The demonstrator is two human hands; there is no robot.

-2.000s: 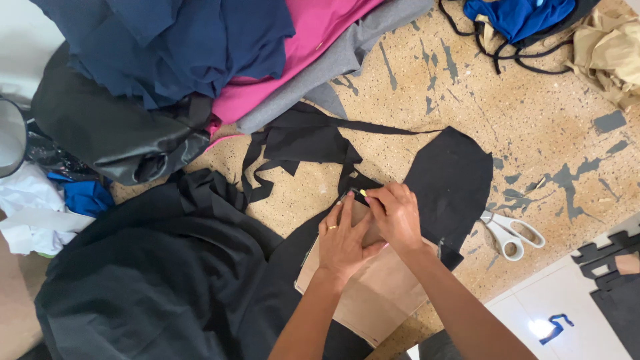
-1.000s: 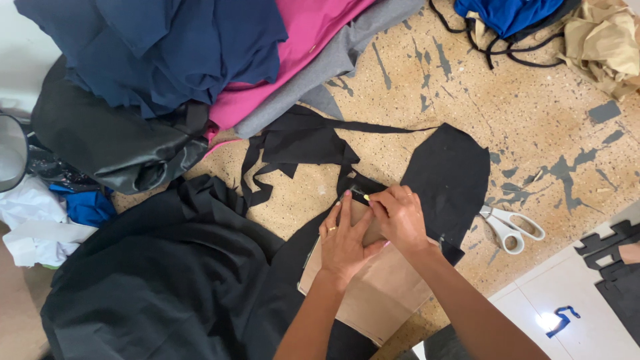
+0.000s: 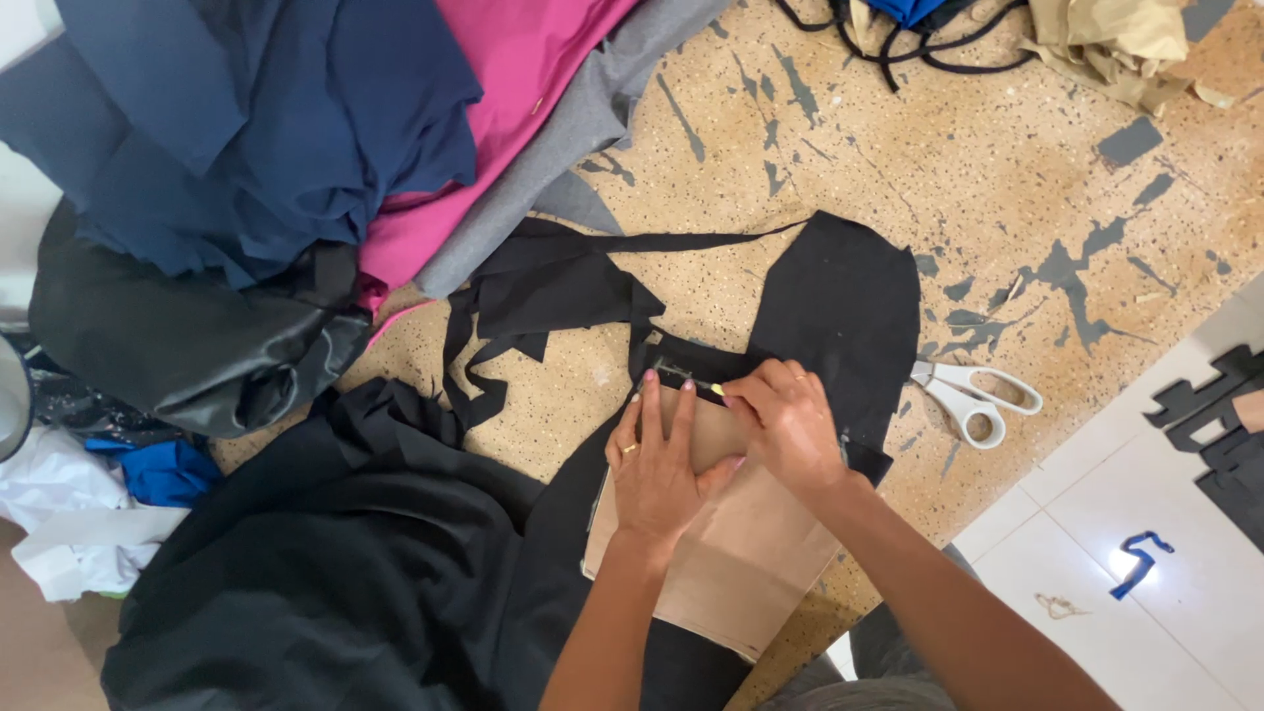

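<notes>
A brown cardboard pattern piece point(image 3: 736, 553) lies on black fabric point(image 3: 829, 296) on the speckled worktable. My left hand point(image 3: 657, 459) rests spread on the cardboard, its fingertips at the upper edge. Between the thumb and fingers of my right hand point(image 3: 785, 415) is a small yellowish piece of marking chalk point(image 3: 718, 389), touching the cloth by that edge. Pale marks show on the black cloth just above the left fingertips. White-handled scissors point(image 3: 973, 395) lie to the right of the fabric, their blades mostly hidden. Black fabric scraps point(image 3: 553, 286) lie up and left of my hands.
Navy point(image 3: 267, 118), pink point(image 3: 504, 109) and grey cloth point(image 3: 583, 138) are heaped at the upper left. A large black cloth point(image 3: 336, 583) fills the lower left. Beige fabric point(image 3: 1116, 49) and black cords point(image 3: 948, 59) lie at the top right. The table edge runs along the right.
My right hand and the chalk have moved a little to the right along the cardboard's upper edge. My left hand stays pressed on the cardboard.
</notes>
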